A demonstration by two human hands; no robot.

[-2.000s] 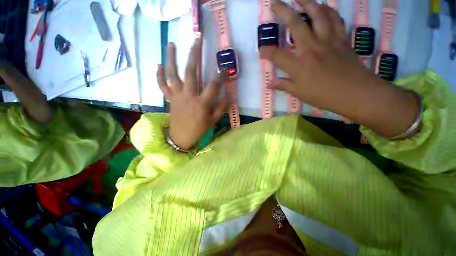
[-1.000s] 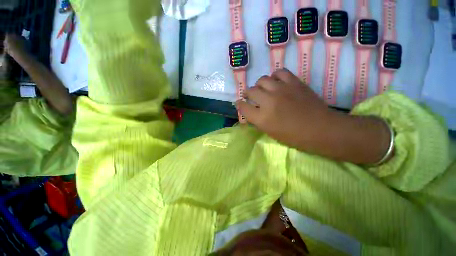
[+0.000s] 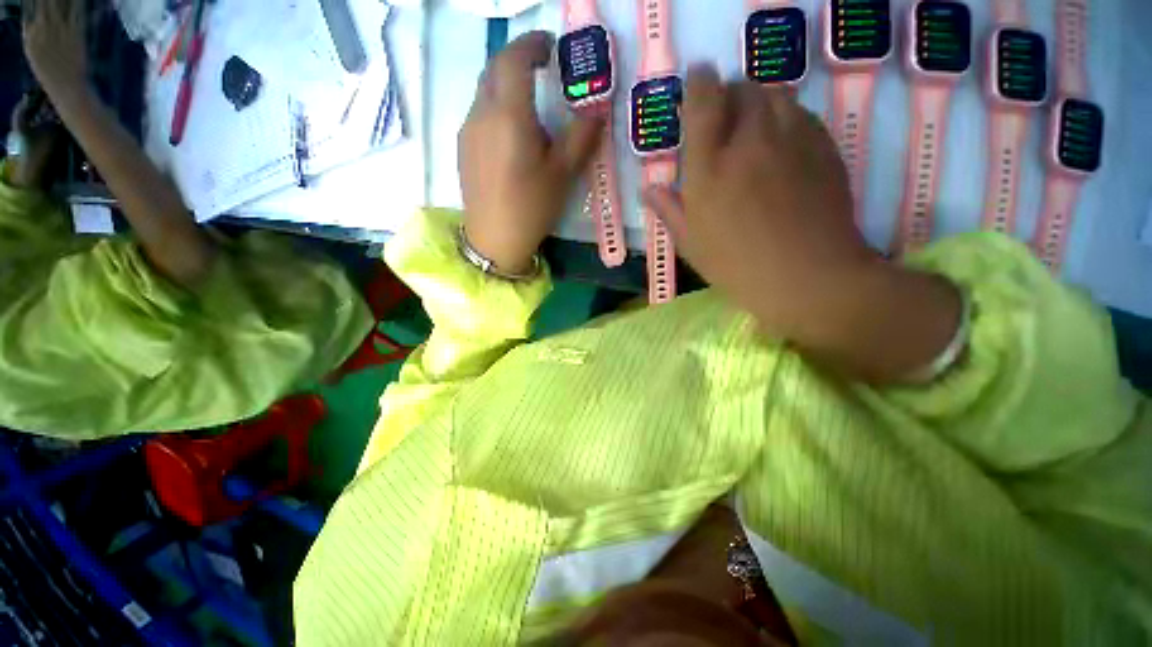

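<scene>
Several pink smartwatches lie side by side on a white sheet (image 3: 499, 108). The leftmost watch (image 3: 585, 63) shows text with a green and a red block at the bottom. The second watch (image 3: 657, 114) and those to its right show rows of green lines. My left hand (image 3: 512, 177) is at the leftmost watch, a finger by its left edge and the thumb by the strap below the case. My right hand (image 3: 764, 202) is right of the second watch, fingers bent at its case edge. Its fingertips are blurred, so contact is unclear.
On the left are a paper (image 3: 253, 139), a red-handled tool (image 3: 187, 95), a dark piece (image 3: 240, 82) and a grey oblong piece (image 3: 341, 32). A neighbouring person's sleeve (image 3: 177, 341) and arm are at far left. A red object (image 3: 228, 461) stands below the bench.
My left hand has come back from the far side of the bench. Another watch now lies at the left end of the row. My right hand has moved up from the strap's lower end.
</scene>
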